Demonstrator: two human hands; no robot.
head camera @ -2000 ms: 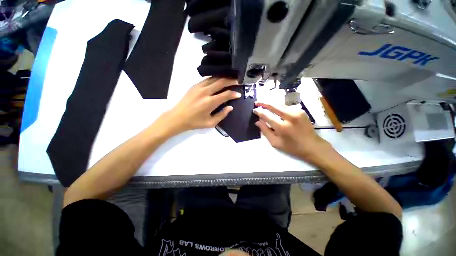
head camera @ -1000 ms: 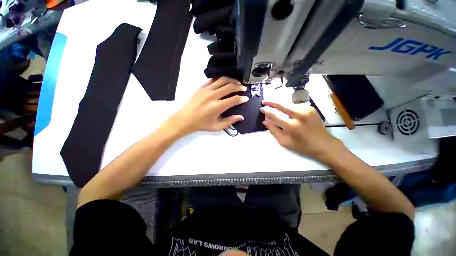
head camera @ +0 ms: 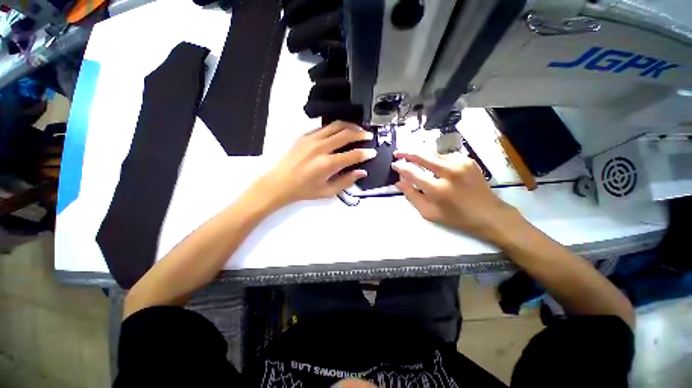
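Observation:
A black fabric panel (head camera: 377,173) lies under the presser foot (head camera: 385,137) of the white sewing machine (head camera: 501,72); only a short pointed end shows on my side. My left hand (head camera: 322,163) lies palm down, fingers slightly spread, on the panel's left part. My right hand (head camera: 444,189) has its fingertips at the panel's right edge, just beside the foot. Both hands press the cloth flat and neither grasps it. The needle tip is too small to make out.
Two flat black panels (head camera: 155,159) lie at left, one with a stitch line. Bunched black cloth (head camera: 322,53) sits left of the machine head. At right are a dark pad (head camera: 537,140), an orange-brown stick (head camera: 517,163), thread snips (head camera: 476,158) and a round vent (head camera: 619,176).
The panel has moved away from me under the foot, so its near end is much shorter. My hands stay beside the foot. The whole view has shifted slightly.

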